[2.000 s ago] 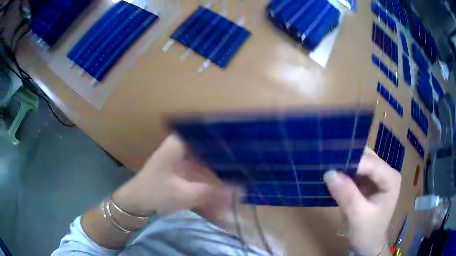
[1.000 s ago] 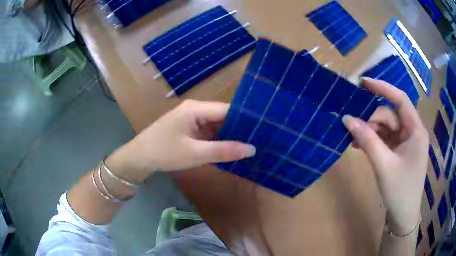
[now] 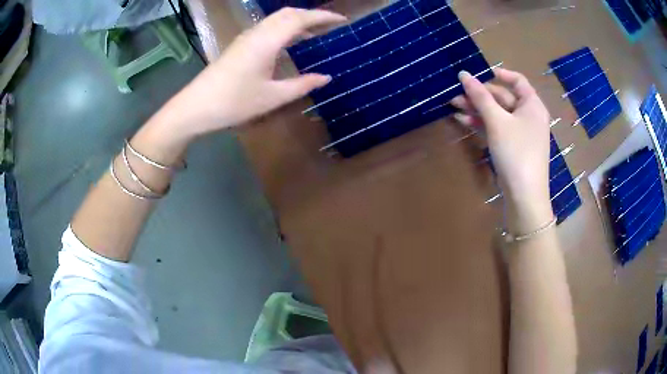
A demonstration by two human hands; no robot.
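Observation:
A large dark blue solar cell piece (image 3: 395,73) lies flat on or just above the brown tabletop at the top centre, with silver ribbons across it and ends past its edges. Whether another piece lies under it, I cannot tell. My left hand (image 3: 245,77) is at its left side, thumb and fingers spread, thumb tip over the left edge. My right hand (image 3: 508,109) pinches its right edge, thumb on top; some fingertips are hidden.
Another cell with ribbon ends (image 3: 563,179) lies partly behind my right wrist. A smaller cell (image 3: 587,91) and a stack of cells (image 3: 638,204) on a pale sheet are at the right. Narrow cut cells (image 3: 643,347) show lower right. A green stool (image 3: 139,51) stands left of the table edge.
Both hands have moved up and away from me. The piece held tilted between them is now down at the laid-out cells. My left hand has spread its fingers. The view has shifted.

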